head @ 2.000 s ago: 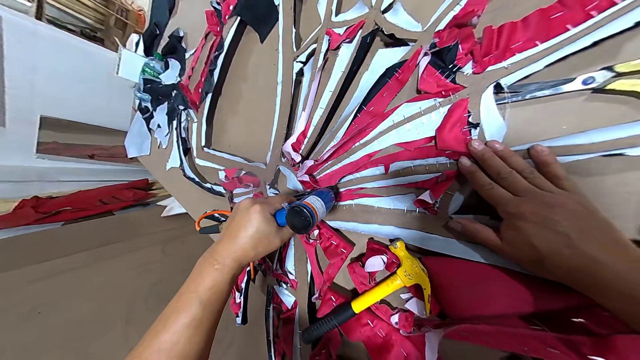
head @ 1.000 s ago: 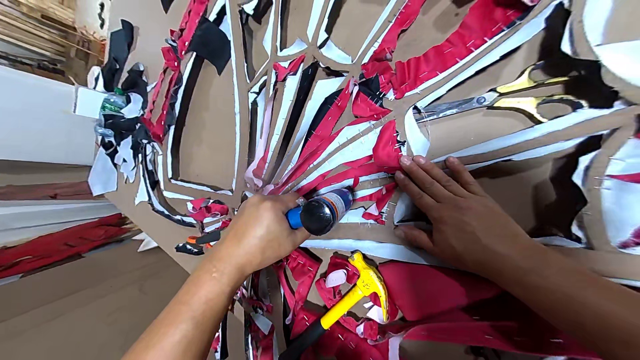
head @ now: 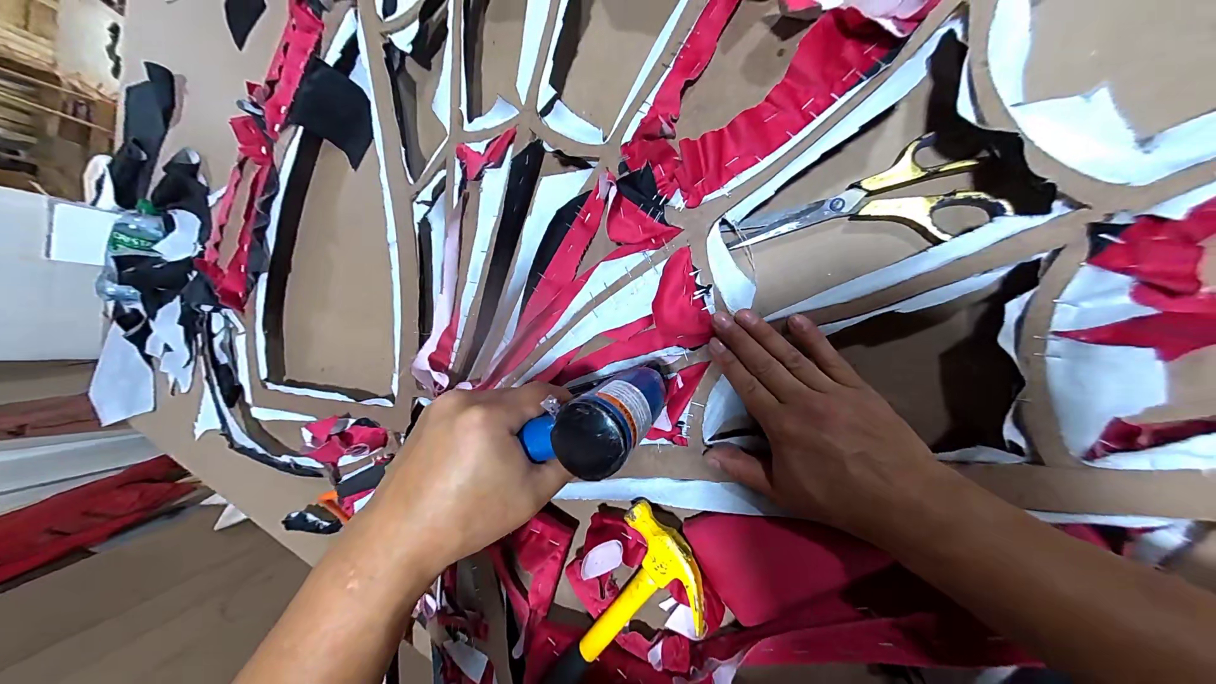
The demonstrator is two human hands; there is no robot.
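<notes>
My left hand is closed around the blue handle of a tool with a black round end and a label, likely a pneumatic stapler; its nose is hidden. It lies over red and white fabric strips stapled along a cut-out board frame. My right hand rests flat, fingers spread, on the frame and fabric just right of the tool, holding nothing. A yellow claw hammer with a black grip lies below both hands. Scissors with yellow handles lie beyond my right hand.
At the left lie black and white fabric scraps with a plastic bottle. An orange-handled tool sits near the board's left edge. Red cloth spreads along the near side. Further left, red fabric lies lower down.
The tool's black end has swung toward my right hand as my left hand turned. My right hand stays flat on the work. The view has shifted somewhat.
</notes>
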